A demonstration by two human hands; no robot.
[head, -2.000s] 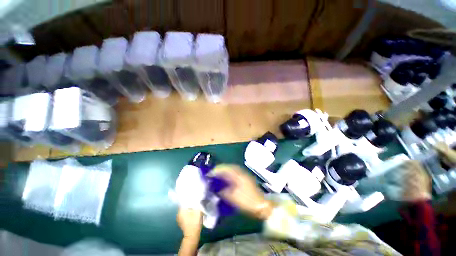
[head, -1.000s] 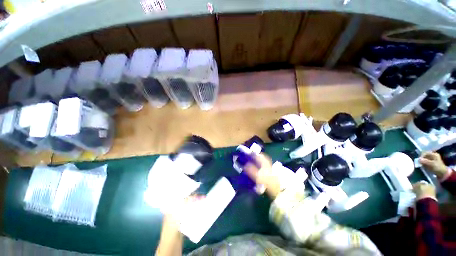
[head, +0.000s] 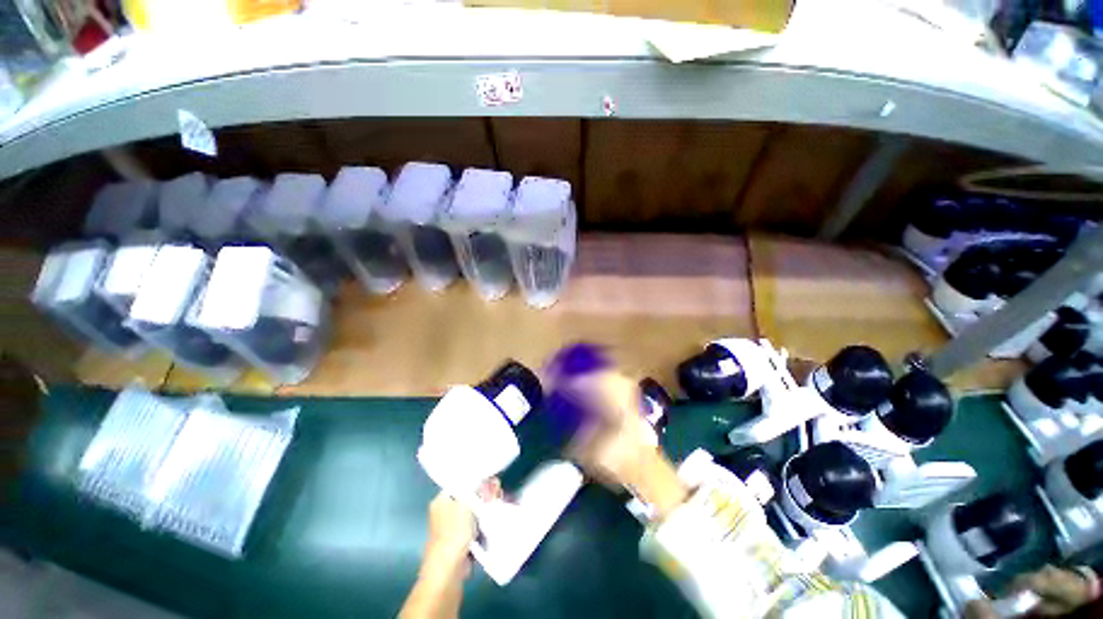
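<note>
A white security camera with a black ball head is tilted over the green bench. My left hand holds it low down by its white bracket. My right hand, blurred, holds a purple wiping cloth just right of the camera's black head. Another camera's black head shows partly behind my right hand; the rest of it is hidden. More white cameras with black heads lie on the bench to the right.
Packed cameras in clear blisters stand in rows on the brown board. Open clear trays lie at left. A grey shelf edge crosses above. Camera rows and another person's hand are at right.
The camera in my left hand has turned and its black head points up right. My right hand has moved the cloth up towards it. The other person's hands have moved lower at the right.
</note>
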